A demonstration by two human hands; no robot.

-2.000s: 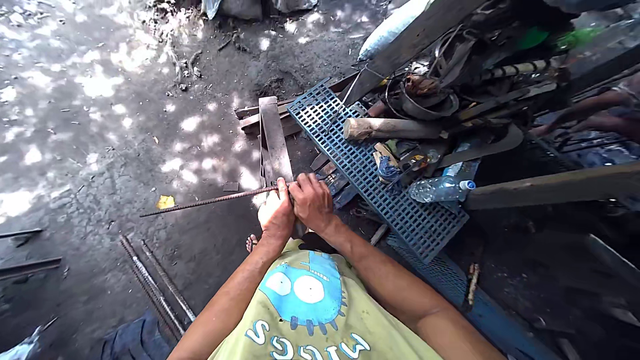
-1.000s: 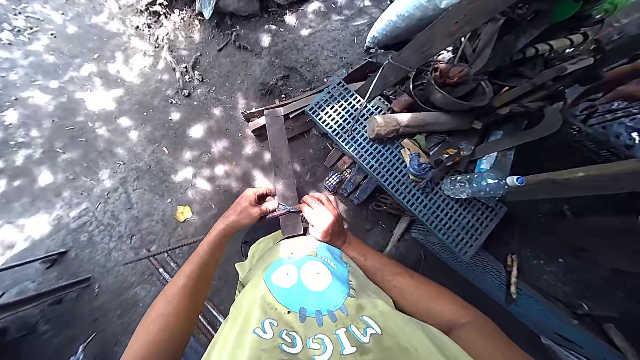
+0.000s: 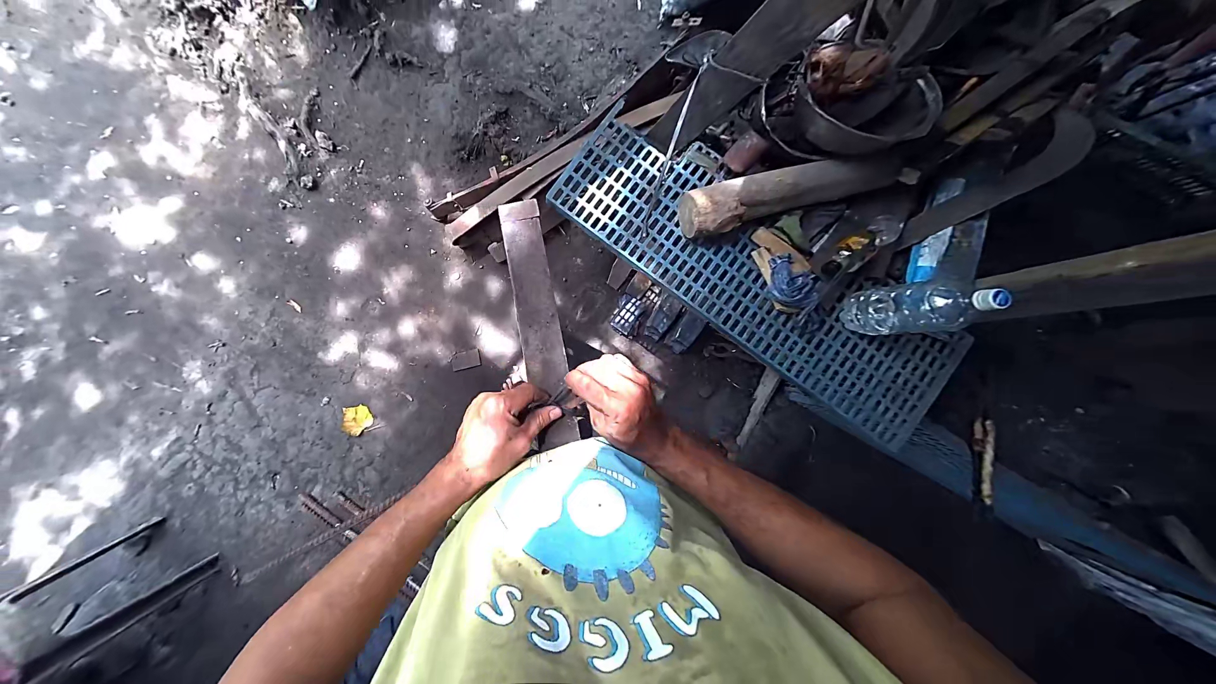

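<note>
Close to my shirt, my left hand (image 3: pixel 501 429) and my right hand (image 3: pixel 619 399) meet over the near end of a long flat wooden or metal bar (image 3: pixel 534 294). Thumb and fingers of each hand pinch a small, thin, dark piece (image 3: pixel 562 397), perhaps wire, which lies across the bar between them. The fingers cover most of it, so its shape cannot be made out. A ribbed steel rod (image 3: pixel 309 543) lies low on the left, partly behind my left forearm.
A blue plastic slatted panel (image 3: pixel 750 328) at the right bears a round wooden piece (image 3: pixel 788 190), a clear plastic bottle (image 3: pixel 917 309) and scrap. Planks (image 3: pixel 518 195) lie beyond the bar. Metal bars (image 3: pixel 123 608) lie at the lower left; a yellow leaf (image 3: pixel 356 419) is on the ground.
Two seconds ago my hands held the ribbed rod across the bar; now it lies at the lower left. Since a second ago, my hands have come closer together over the bar.
</note>
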